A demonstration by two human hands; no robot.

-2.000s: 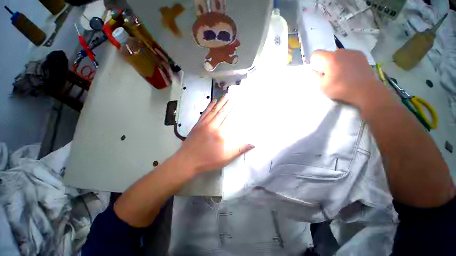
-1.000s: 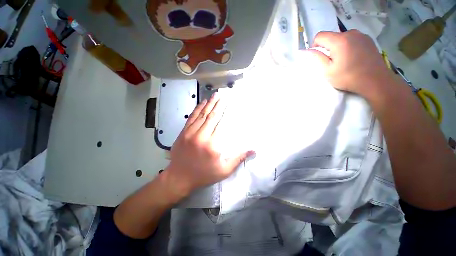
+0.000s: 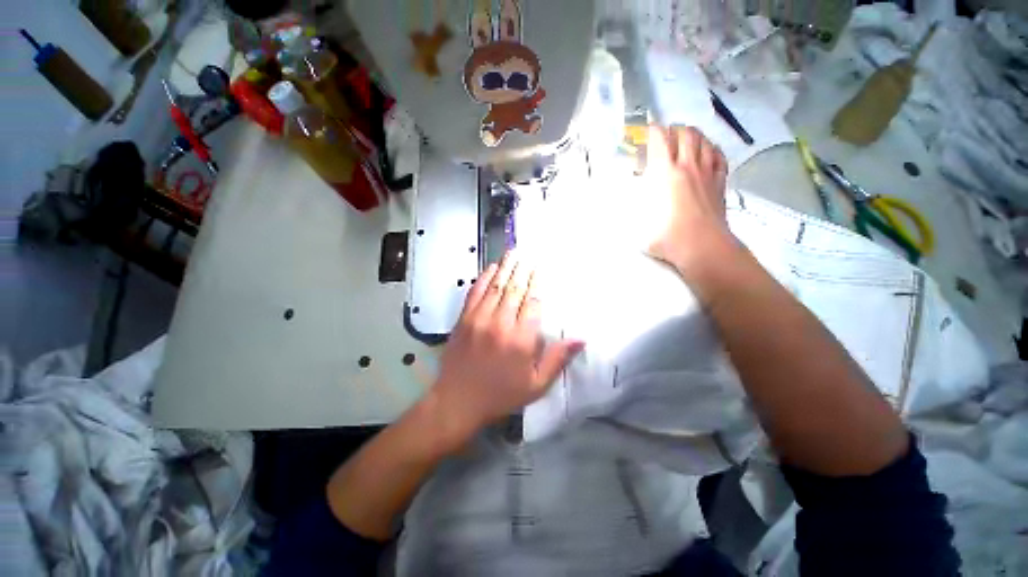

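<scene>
The white garment point(image 3: 643, 389) lies over the machine table, with dark seam lines at its right part and glare at its middle. My left hand point(image 3: 496, 338) lies flat on its left edge, fingers spread, near the needle area point(image 3: 524, 175). My right hand point(image 3: 685, 192) is on the garment's far part, right of the machine head point(image 3: 417, 101); its fingers are bent, and glare hides whether they grip cloth. The needle plate point(image 3: 445, 248) shows left of the garment.
Amber bottles point(image 3: 327, 147) stand left of the head. Black tweezers point(image 3: 730, 117), green-and-yellow scissors point(image 3: 891, 220) and a tan oil bottle point(image 3: 877, 99) lie at the right. White garments point(image 3: 102, 451) are heaped at the lower left and along the right.
My right hand has moved left, nearer the machine head. The garment's right part now lies spread out towards the scissors, its stitched lines showing. My left hand remains flat on the cloth.
</scene>
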